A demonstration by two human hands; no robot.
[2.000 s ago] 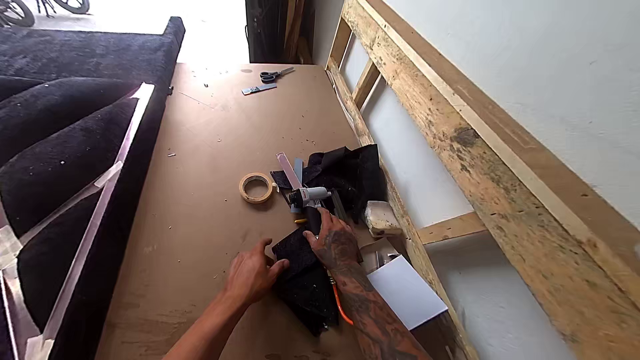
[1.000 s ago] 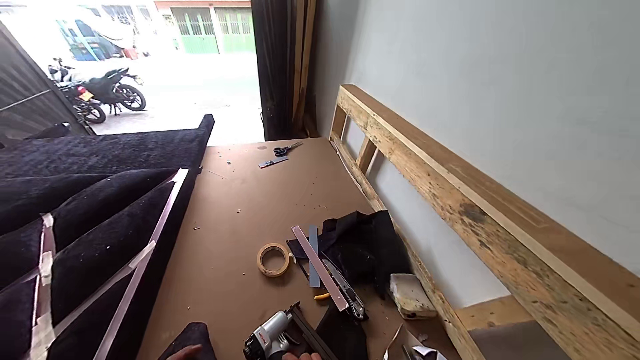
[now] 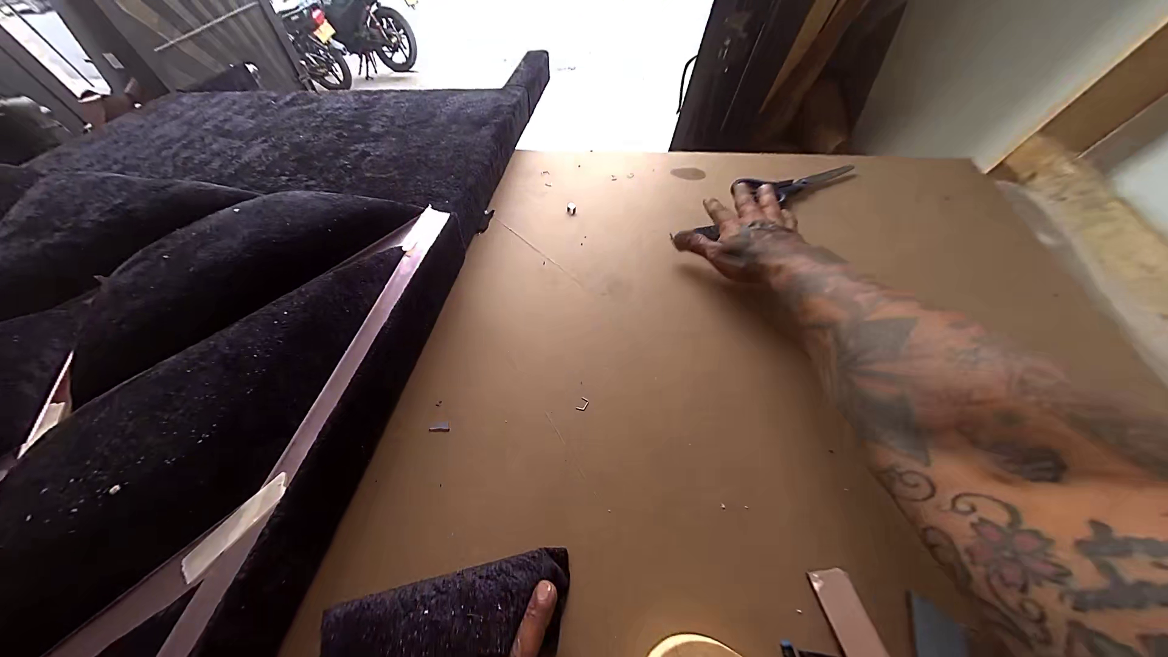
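My right hand (image 3: 744, 237) reaches across the brown tabletop with its fingers spread over the handles of the scissors (image 3: 812, 182). A dark flat piece lies partly beneath that hand; whether the fingers grip anything does not show. At the bottom, one finger of my left hand (image 3: 537, 620) rests on a piece of dark velvet fabric (image 3: 438, 607) with a folded edge; the rest of that hand is out of view. Left of the table stands a black velvet tufted panel (image 3: 228, 301) with a pinkish strip (image 3: 356, 356) held by pieces of masking tape (image 3: 235, 527).
A tape roll (image 3: 693, 646), a pinkish flat strip (image 3: 849, 611) and a grey-blue strip (image 3: 935, 625) lie at the bottom edge. Loose staples (image 3: 582, 403) and scraps dot the brown tabletop (image 3: 639, 365). A wooden frame (image 3: 1058, 192) leans along the right wall.
My right hand has left the pneumatic stapler, where it was a second ago, and moved forward to the scissors. The view has moved nearer the far part of the table.
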